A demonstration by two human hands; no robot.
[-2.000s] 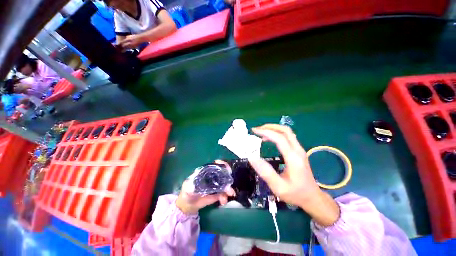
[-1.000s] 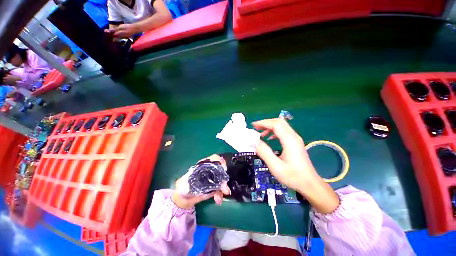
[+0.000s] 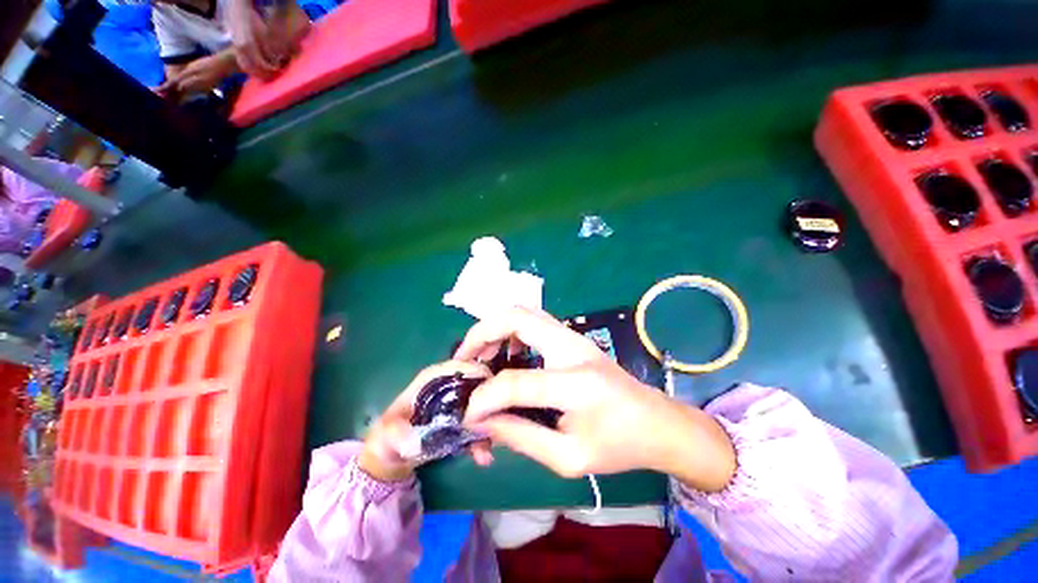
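My left hand (image 3: 395, 434) holds a black glossy watch module (image 3: 443, 399), face up. Crumpled clear film (image 3: 441, 440) is bunched at the module's near edge. My right hand (image 3: 575, 404) reaches over from the right, its fingertips at the module's right side and on the film. The black test fixture (image 3: 624, 336) lies under my right hand, which hides most of it and its board. A white cable (image 3: 595, 492) comes out at the near side. A crumpled white cloth (image 3: 489, 281) lies just beyond my hands.
A red foam tray (image 3: 298, 342) with discs in part of its pockets stands left; another red tray (image 3: 871, 188) with discs stands right. Also on the green bench: tape roll (image 3: 734, 308), labelled disc (image 3: 815, 226), film scrap (image 3: 594, 227), thin dark stick (image 3: 669, 374). A person's hands (image 3: 260, 46) show across the bench.
My right hand has come down and left from above the fixture to the module. The film that covered the module's face is now bunched at its near edge. The view has shifted right.
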